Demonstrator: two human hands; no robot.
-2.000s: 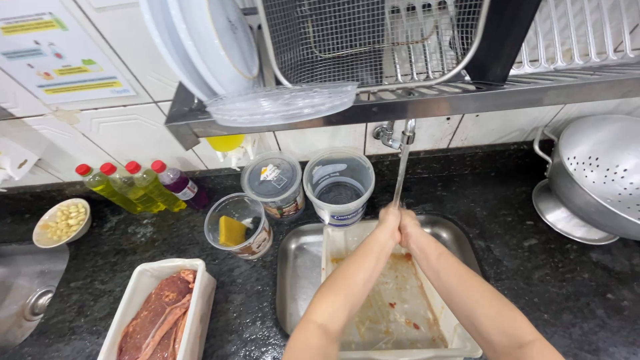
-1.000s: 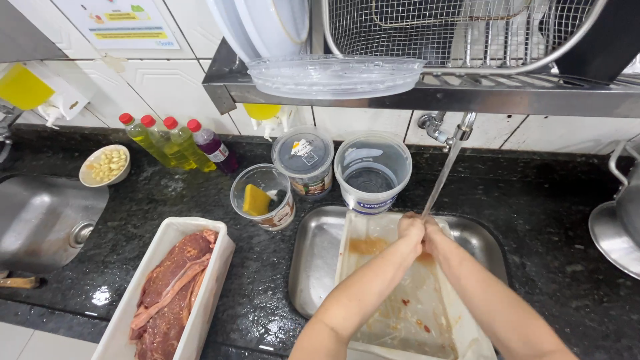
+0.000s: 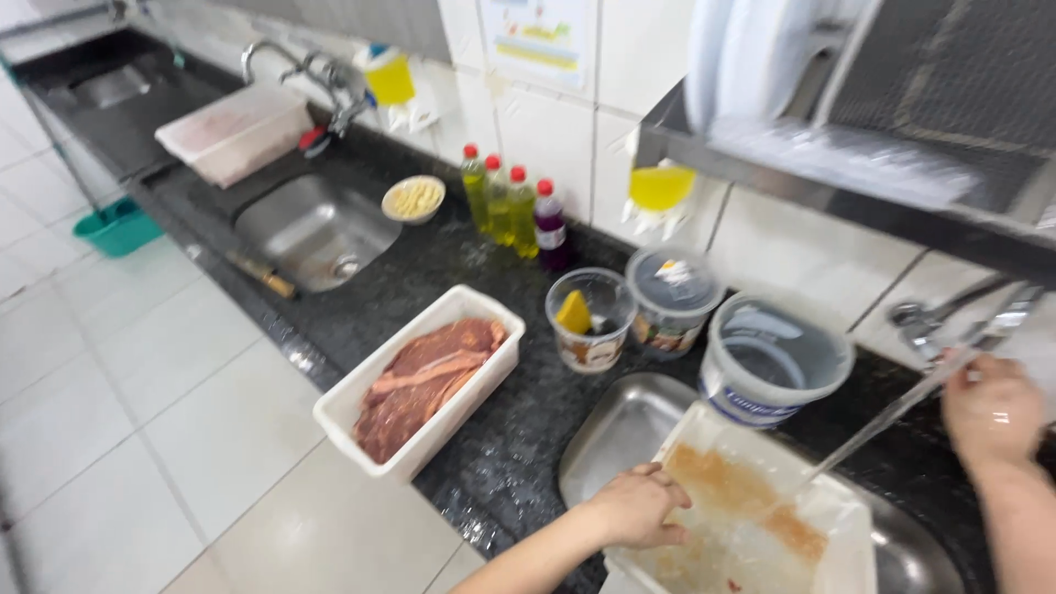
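Note:
My left hand [image 3: 643, 505] is over the left rim of a soiled white plastic tub [image 3: 726, 511] that sits in a steel sink [image 3: 631, 421]; its fingers are apart and whether they touch the rim is unclear. My right hand [image 3: 994, 404] is at the wall tap [image 3: 924, 326], fingers curled near its handle. Water runs from the spout into the tub, where brownish residue and small reddish bits lie. A clear bucket [image 3: 775, 359], a lidded tub [image 3: 672, 289] and a clear tub with a yellow sponge [image 3: 575, 313] stand behind the sink.
A white bin of raw meat [image 3: 429, 379] stands left on the counter, near several red-capped bottles [image 3: 521, 210] and a bowl of pale pieces [image 3: 414, 199]. A knife [image 3: 262, 274] lies by the second sink [image 3: 318, 231]. A steel shelf [image 3: 825, 198] overhangs the right.
My hands, together under the running water before, have parted: the right is at the tap, the left over the tub's left side. The view has swung left.

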